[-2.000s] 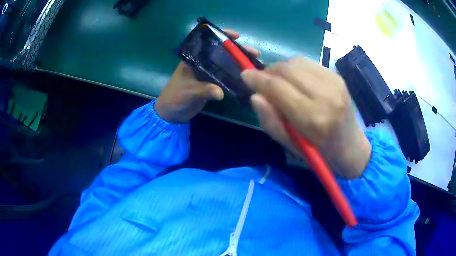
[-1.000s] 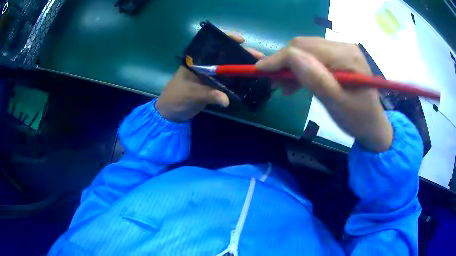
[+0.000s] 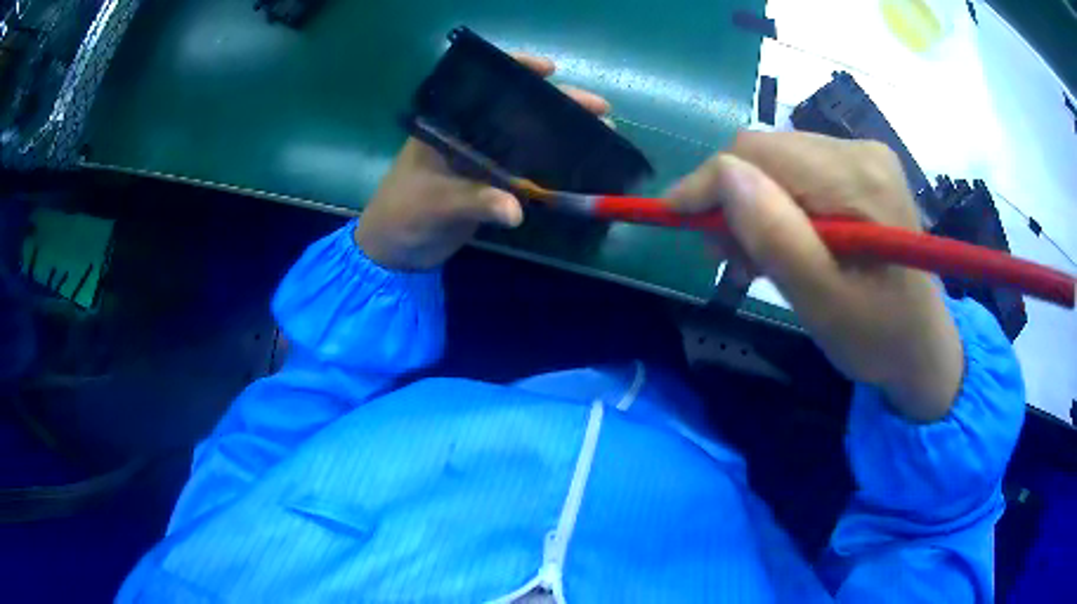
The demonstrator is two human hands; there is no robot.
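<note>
My left hand (image 3: 431,207) is bare and holds a black plastic housing (image 3: 520,118) above the front of the green mat. The thumb is on the near side and fingertips show at the far side. The housing is tilted, its inside dark. My right hand (image 3: 827,224), also bare, grips a brush (image 3: 933,250) with a long red handle and pale ferrule. Its small orange bristle tip is at the housing's near edge, close to my left thumb. Whether the bristles touch the housing is hard to tell.
Two black housings lie on the white sheet (image 3: 1010,118) at right, one (image 3: 856,109) partly behind my right hand, the other (image 3: 986,230) beside my wrist. The sheet has a yellow stain (image 3: 909,21) and black tape tabs. A black part (image 3: 287,10) lies at the green mat's (image 3: 284,118) back edge.
The brush tip has moved from inside the housing's left end to its near edge, nearer my thumb. My right hand has shifted right and down. The housing is tilted more.
</note>
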